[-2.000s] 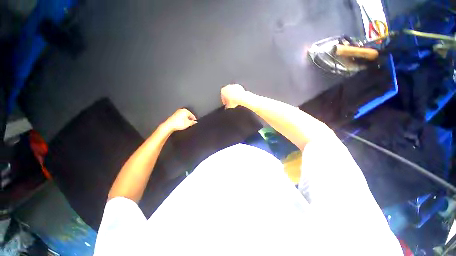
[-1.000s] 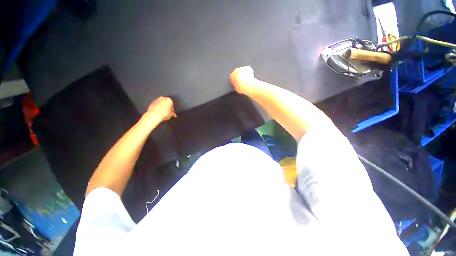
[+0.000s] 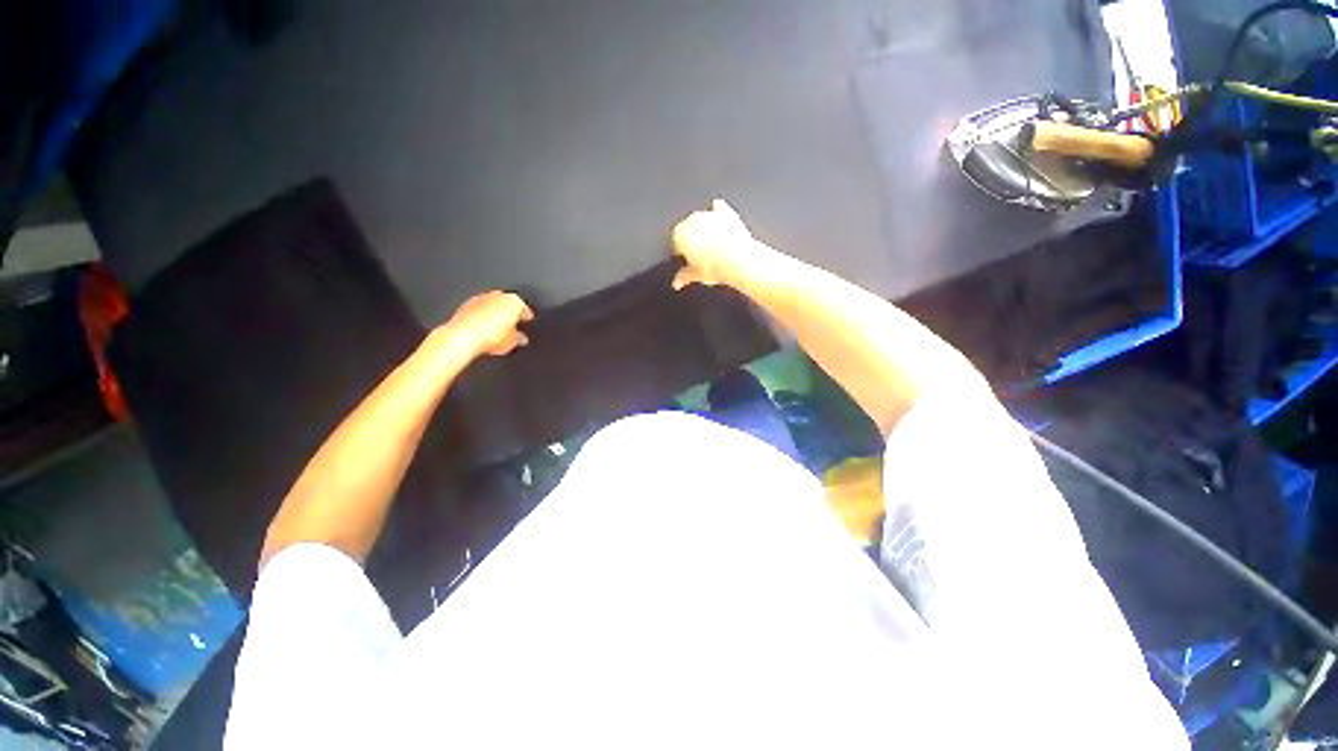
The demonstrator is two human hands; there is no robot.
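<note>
A black garment piece (image 3: pixel 609 345) lies along the near edge of the dark grey table cover (image 3: pixel 587 147) and hangs down in front of me. My left hand (image 3: pixel 492 323) is at its upper left corner, fingers curled on the edge. My right hand (image 3: pixel 710 247) is at its upper right corner, thumb and fingers pinching the edge. The black stack (image 3: pixel 264 338) lies flat at the table's left, beside my left forearm. The steam iron (image 3: pixel 1027 153) rests at the right of the table, its tan handle pointing right.
Blue crates (image 3: pixel 1123 348) stand right of the table, with black garments (image 3: pixel 1159 470) near them. A yellow hose (image 3: pixel 1277 99) and black cable run from the iron to the upper right. A white rectangle (image 3: pixel 1142 44) lies beyond the iron. A red bunch (image 3: pixel 103 316) is beyond the stack.
Both hands have moved apart along the garment's top edge compared with two seconds ago. Over the last second they stay nearly in place. The view has shifted slightly.
</note>
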